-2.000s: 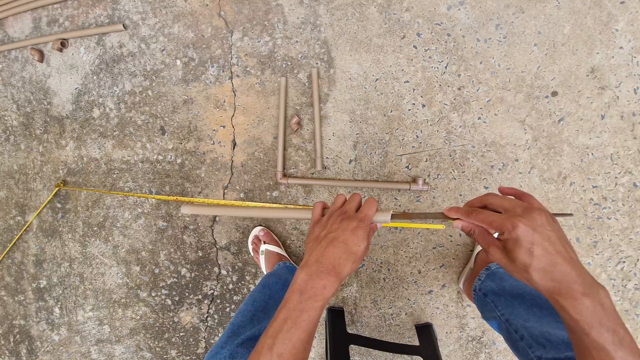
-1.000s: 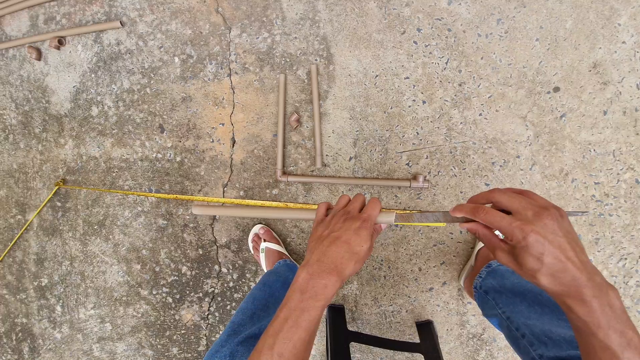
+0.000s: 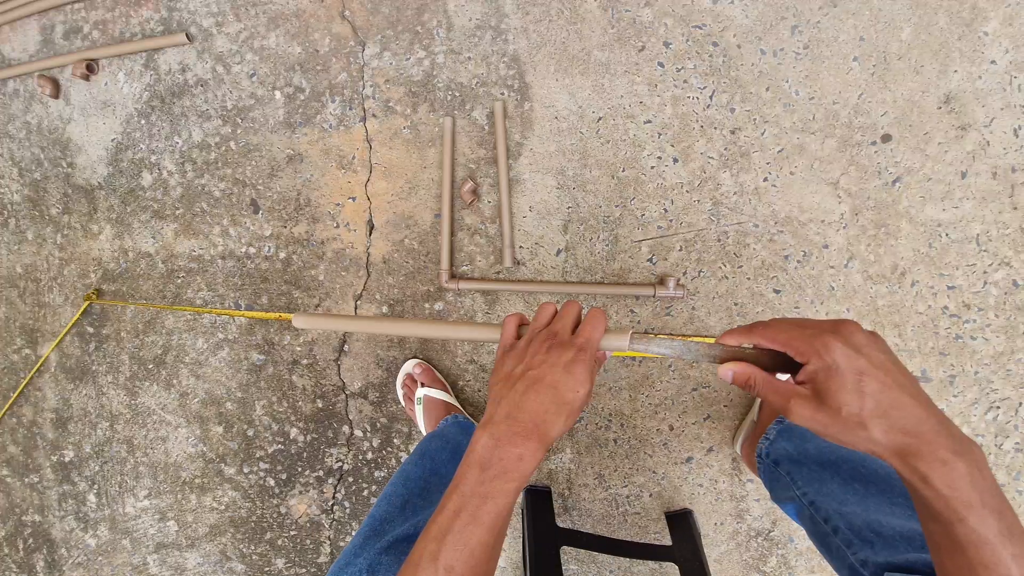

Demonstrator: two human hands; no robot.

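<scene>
My left hand [image 3: 548, 368] is closed over a tan plastic pipe [image 3: 392, 326], near the pipe's right end. A flat metal blade, perhaps a file or saw blade [image 3: 680, 349], meets that end; whether its tip is inside the pipe cannot be told. My right hand [image 3: 808, 380] grips the blade between thumb and fingers. Behind the pipe runs a yellow measuring tape [image 3: 192, 310], partly hidden by it. Just beyond lies an L of joined pipes [image 3: 552, 287] with an elbow at its corner and a tee fitting [image 3: 670, 288] at its right end.
Past the L, a loose pipe [image 3: 504, 184] and an elbow fitting [image 3: 469, 191] lie on the cracked concrete. More pipes [image 3: 120, 50] and two fittings [image 3: 48, 86] are at the upper left. A black frame [image 3: 612, 544] stands between my legs, and my sandalled feet are near the work.
The blade's far end, which stuck out past my right hand before, no longer shows there. The pipe shifted slightly right between the two earlier frames. Both hands keep their holds.
</scene>
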